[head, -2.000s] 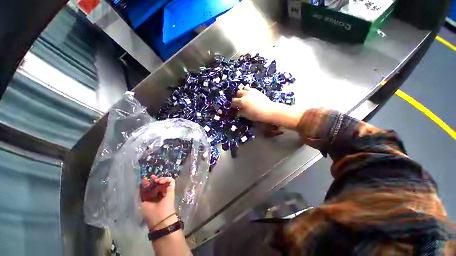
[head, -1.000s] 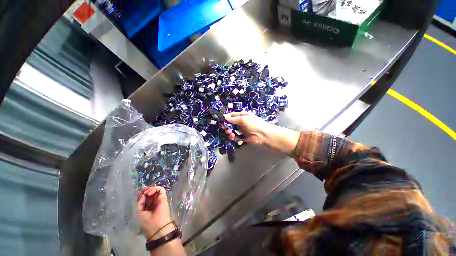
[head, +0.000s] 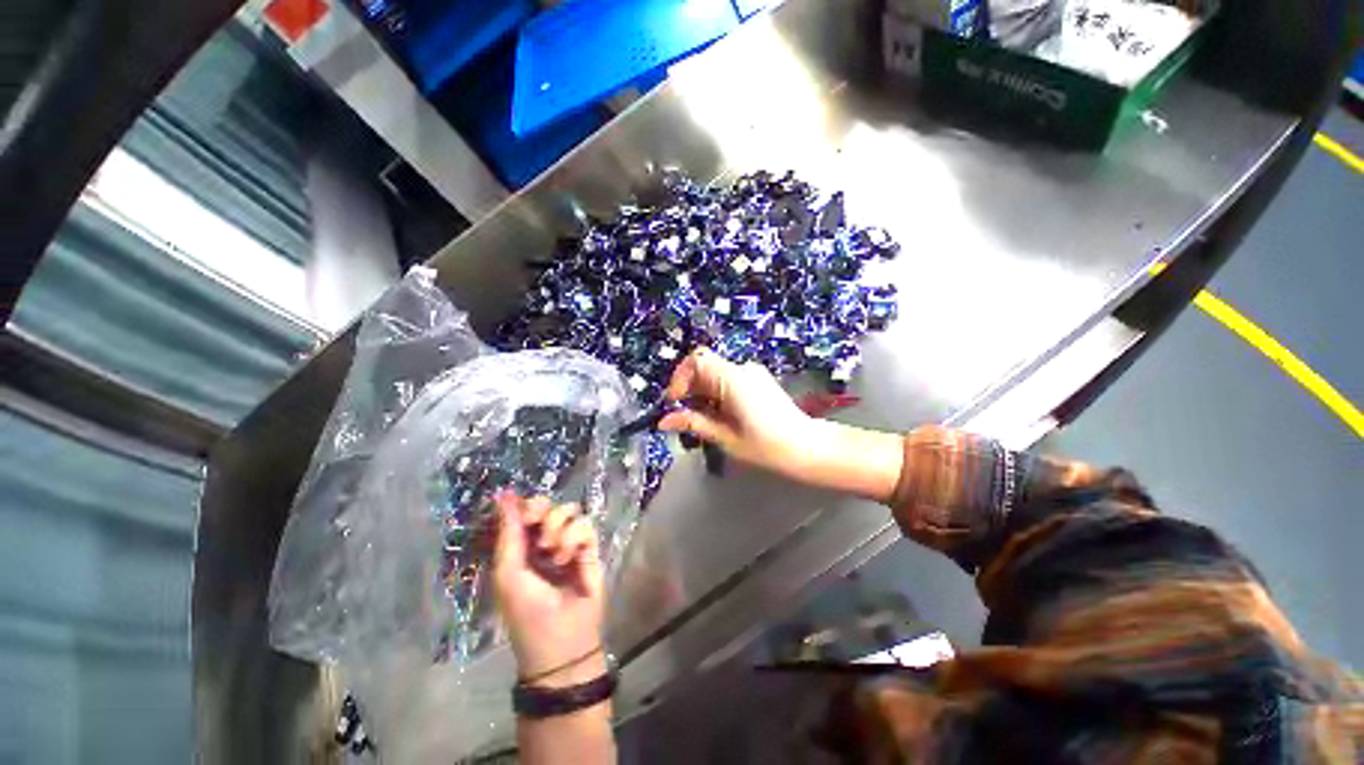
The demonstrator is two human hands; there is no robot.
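Note:
A pile of small dark shiny metal parts [head: 748,277] lies on the steel table. A clear plastic bag [head: 352,478], mouth open, lies at the pile's near left and holds many such parts. My right hand [head: 718,411] is between the pile and the bag mouth, with a dark part between thumb and fingers. My left hand [head: 549,561] is at the bag's near side, palm up, fingers curled; a small dark reddish thing seems to lie in them, too small to tell.
A green box [head: 1032,90] with white items stands at the far end of the steel table [head: 957,194]. Blue trays [head: 598,60] are behind the raised edge. Grey-blue curtains hang at the left. A small red piece [head: 826,402] lies by my right wrist.
My right hand has come from over the pile toward the bag mouth, a dark part now showing in its fingers. My left hand has moved right and turned.

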